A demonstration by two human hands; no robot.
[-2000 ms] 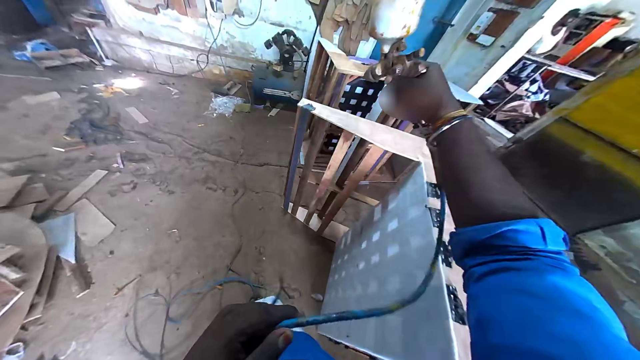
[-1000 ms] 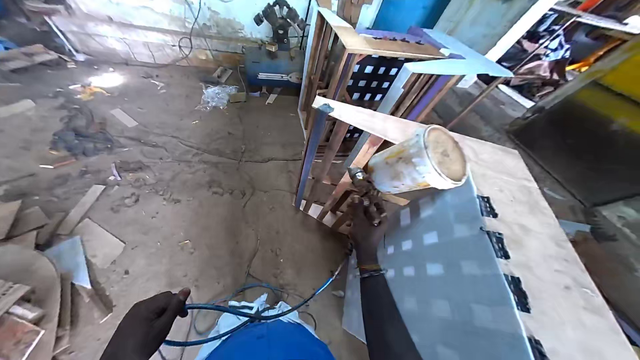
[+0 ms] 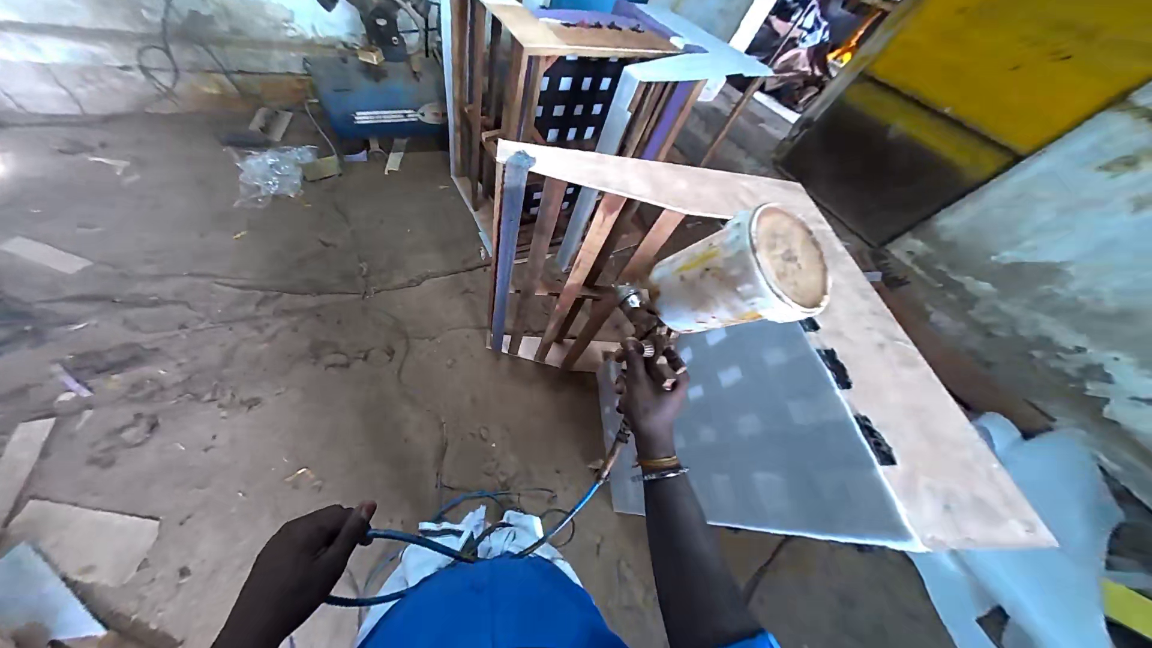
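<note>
My right hand (image 3: 654,396) grips a gravity-feed spray gun (image 3: 641,317) whose stained, lidded cup (image 3: 729,270) tilts to the right. The gun's nozzle points toward the slatted side of a wooden frame (image 3: 594,261). A blue air hose (image 3: 576,511) runs down from the gun's handle. At the lower left, my left hand (image 3: 310,558) is closed around a loop of the same blue hose. Beside my right forearm stands a grey panel with pale squares (image 3: 765,441), below a plywood top (image 3: 909,396) with black fittings along its edge.
Another slatted wooden unit (image 3: 504,99) stands behind the frame. A blue metal object (image 3: 378,99) and clear plastic (image 3: 273,173) are near the back wall. Board offcuts (image 3: 85,540) lie at left on the floor. White sheeting (image 3: 1035,504) and a weathered wall (image 3: 1044,216) are at right.
My right hand has come down from the upper right with the spray gun, and now holds it by the slatted frame's front. My left hand still holds the hose, farther left than at first.
</note>
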